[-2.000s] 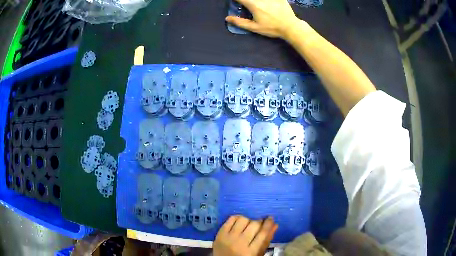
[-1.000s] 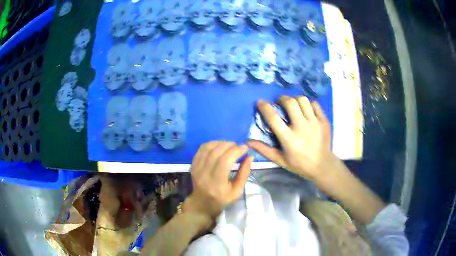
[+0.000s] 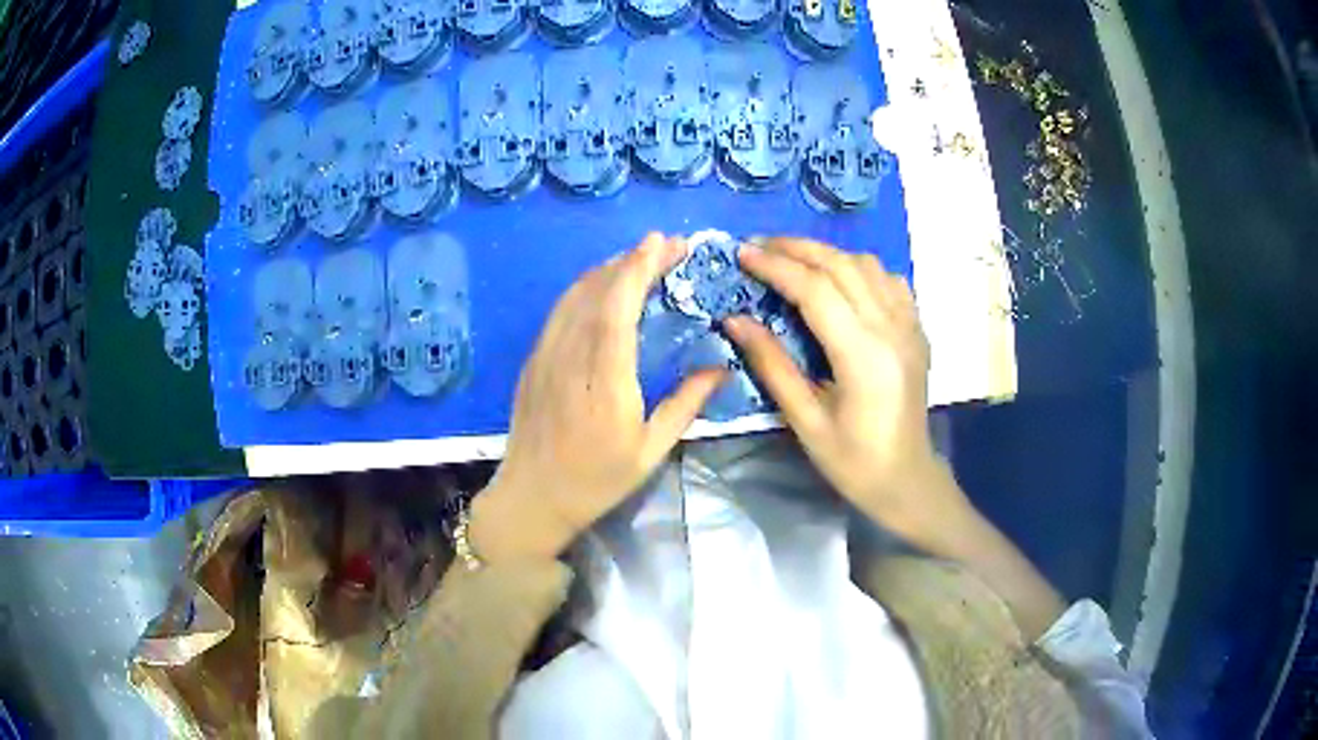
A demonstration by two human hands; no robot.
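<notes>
My left hand (image 3: 586, 398) and my right hand (image 3: 846, 369) are at the front edge of the blue work board (image 3: 506, 289). Between their fingertips is a round notched plastic insert (image 3: 708, 278), held over a pale blue-grey plastic housing (image 3: 687, 354) that my hands partly cover. Whether the insert is seated on it cannot be told. Two rows of oval housings (image 3: 586, 123) lie across the board's far part. Three more housings (image 3: 429, 311) lie side by side in a nearer row at the left.
Loose round inserts (image 3: 177, 304) lie on the green surface at left, beside a blue crate (image 3: 87, 499) with black trays (image 3: 44, 289). Brass pieces (image 3: 1058, 159) and thin silver slivers lie right of the white backing sheet (image 3: 961, 217). Brown paper (image 3: 289, 607) is below the bench.
My right hand has come back from the far dark area to the board's front edge. My left hand has joined it, and both now hold an insert at a housing. The view has shifted.
</notes>
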